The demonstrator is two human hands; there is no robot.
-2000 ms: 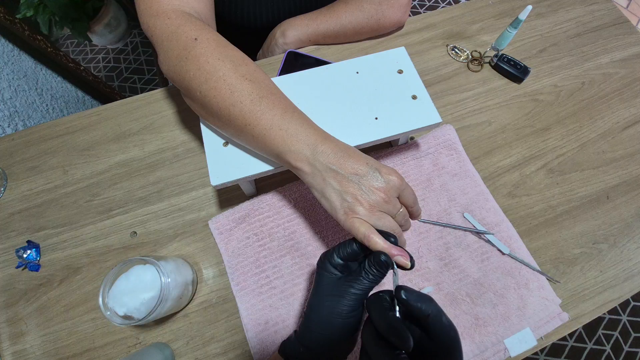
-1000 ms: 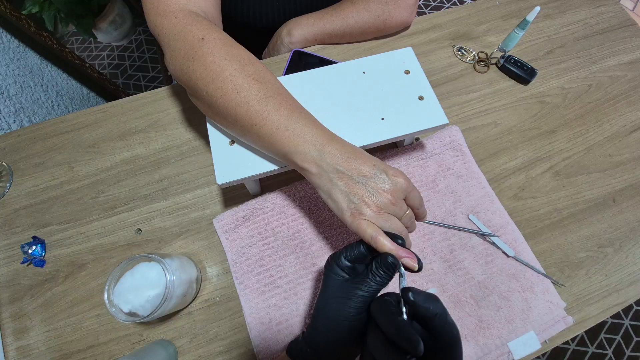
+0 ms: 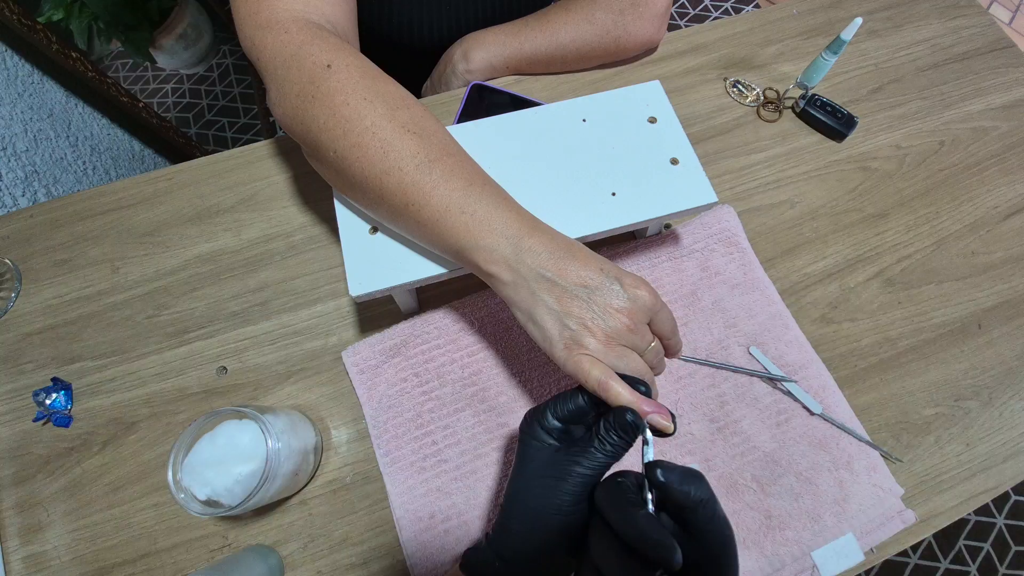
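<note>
My left hand (image 3: 564, 472), in a black glove, grips a finger of another person's hand (image 3: 600, 320), its nail facing up. My right hand (image 3: 664, 516), also black-gloved, holds a slim metal manicure tool (image 3: 648, 472) upright with its tip at the edge of that nail. The exact kind of tool cannot be told. Beneath both hands lies a pink towel (image 3: 448, 416). On it, right of the hands, a metal manicure tool (image 3: 732, 368) crosses a second one with a pale flat file (image 3: 784, 380). The person's forearm rests over a white raised board (image 3: 560, 168).
A clear jar of white cotton (image 3: 240, 460) stands at left, near a blue ornament (image 3: 54, 402) and a frosted bottle (image 3: 248, 562). Behind the board lies a phone (image 3: 492, 102). A car key (image 3: 826, 117) with rings and a small tube (image 3: 830, 56) lies at back right.
</note>
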